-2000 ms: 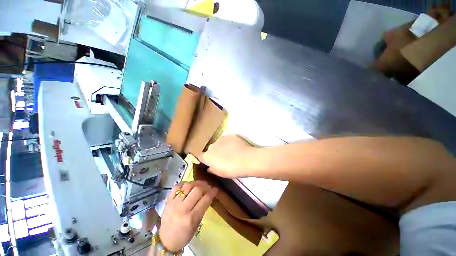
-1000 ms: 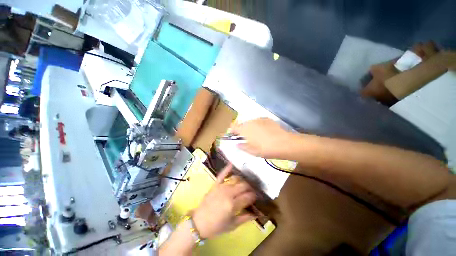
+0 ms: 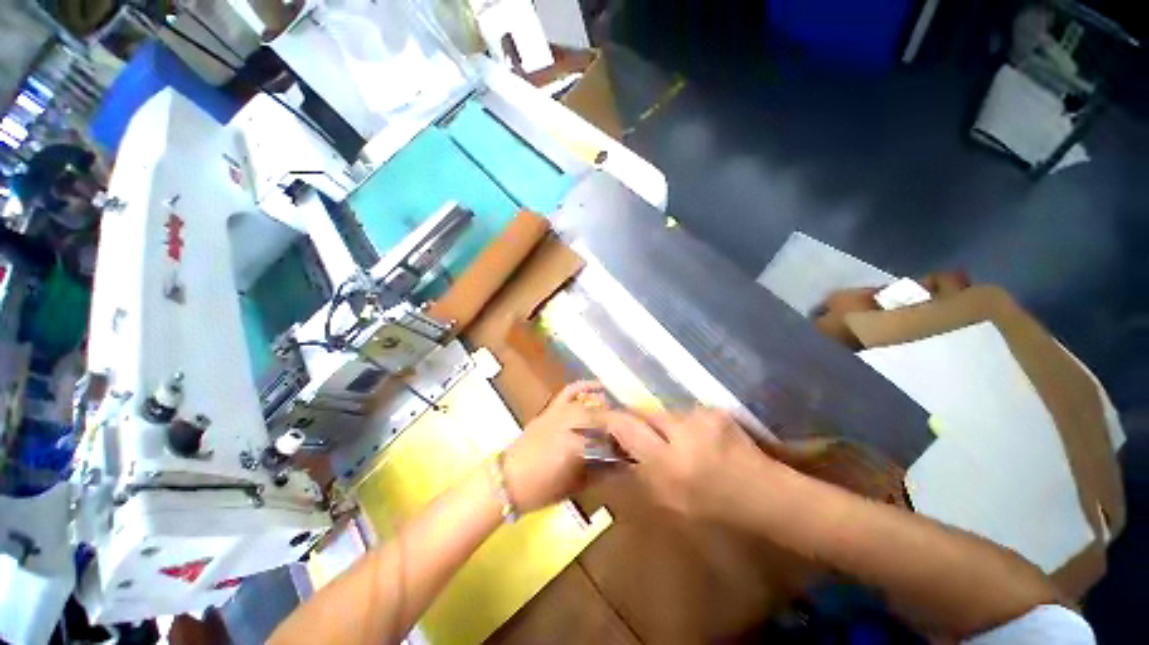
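Observation:
A large brown fabric panel lies under both hands and spreads to the bottom edge. My left hand, wearing a bracelet, has its fingers closed at a small dark, shiny piece; it may be snips. My right hand is close beside it, its fingertips near the same piece; its grip is unclear. The yellow template flap lies left of the hands, partly under my left forearm. A white template strip with yellow edges runs above my right hand. A brown roll of fabric lies by the machine head.
The white sewing machine stands at the left, its metal clamp close to the yellow flap. The teal bed is behind. The grey table edge runs diagonally. Brown panels with white sheets are at the right.
The white strip held by my right hand is now down on the work. Both hands have come together over the brown panel. The view has turned, showing more floor and the panel stack.

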